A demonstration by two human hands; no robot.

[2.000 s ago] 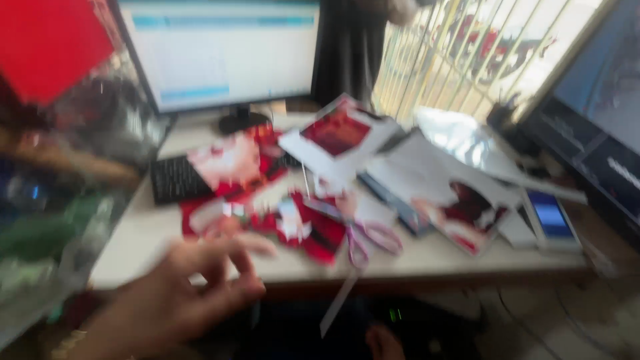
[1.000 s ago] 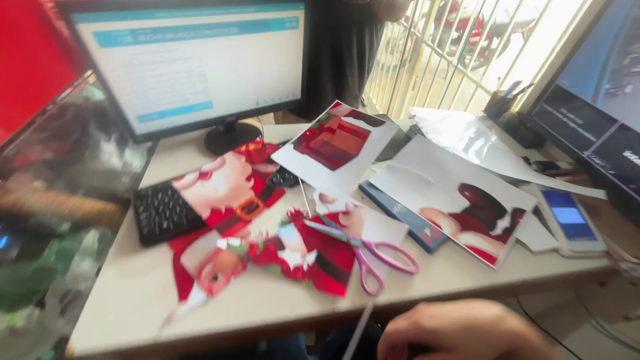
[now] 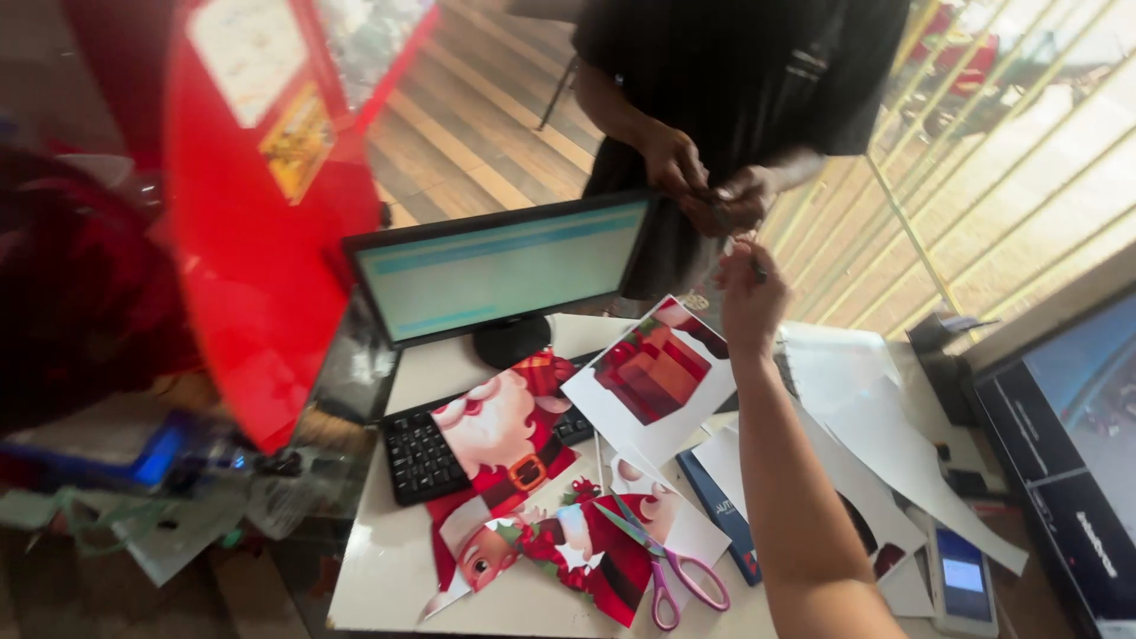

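My right hand (image 3: pixel 753 288) reaches far across the desk, fingers bent, touching or almost touching the hands (image 3: pixel 710 191) of a person in black clothing. Something small and dark shows at my fingers; what it is cannot be told. My left hand is out of view. Below my forearm, scissors with pink-purple handles (image 3: pixel 672 568) lie with parted blades on cut Santa Claus paper prints (image 3: pixel 497 426). A printed sheet with a red gift box (image 3: pixel 652 368) lies left of my forearm. The prints partly cover a black keyboard (image 3: pixel 422 457).
A monitor (image 3: pixel 506 266) stands at the desk's back, and another screen (image 3: pixel 1065 444) at the right. White sheets (image 3: pixel 887 426), a dark blue booklet (image 3: pixel 710 497) and a phone-like device (image 3: pixel 963 577) lie about. A red panel (image 3: pixel 266 266) stands at the left, yellow bars (image 3: pixel 976 177) at the right.
My right hand has moved from the desk's front edge to the other person's hands beyond the monitor. The view has shifted to take in more of that person.
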